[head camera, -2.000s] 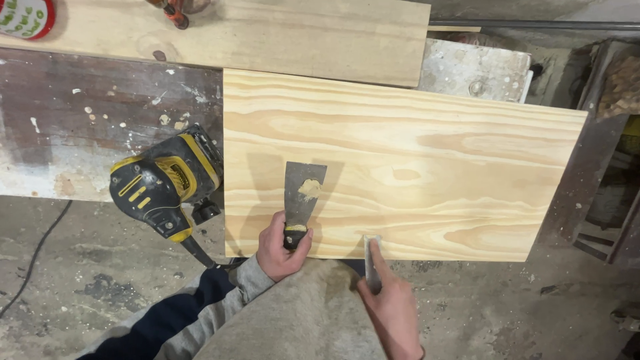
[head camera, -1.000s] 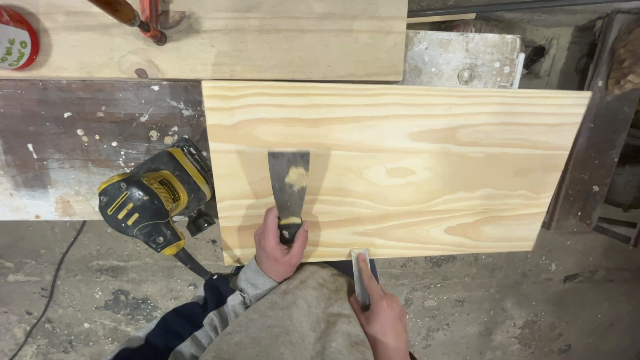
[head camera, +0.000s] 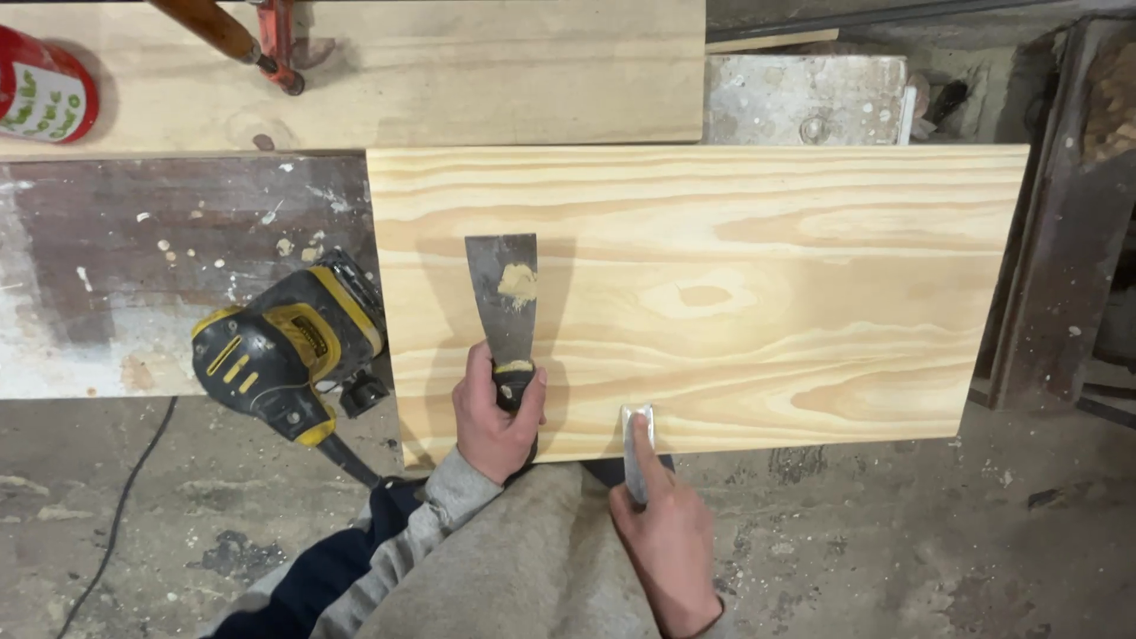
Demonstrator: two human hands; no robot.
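Note:
My left hand (head camera: 499,415) grips the dark handle of a wide putty knife (head camera: 501,306), its blade pointing away from me over a pine board (head camera: 852,293). A dab of beige filler sticks to that blade. In my right hand (head camera: 666,524) is a narrow metal spatula (head camera: 637,466), with my index finger laid along it and its tip over the board's near edge. The far end of the spatula is hidden in my palm. Wavy grain and an oval figure show on the board's face.
Left of the board lies a black and yellow electric sander (head camera: 280,346), beside a paint-spotted bench top (head camera: 115,257). Behind stretches another plank (head camera: 497,71) with an orange clamp (head camera: 278,44) and a red container (head camera: 44,89) bearing writing. A cord (head camera: 124,515) runs across the floor.
The narrow spatula in my right hand has turned more upright since two seconds ago. My left hand still holds the putty knife. The view has shifted somewhat.

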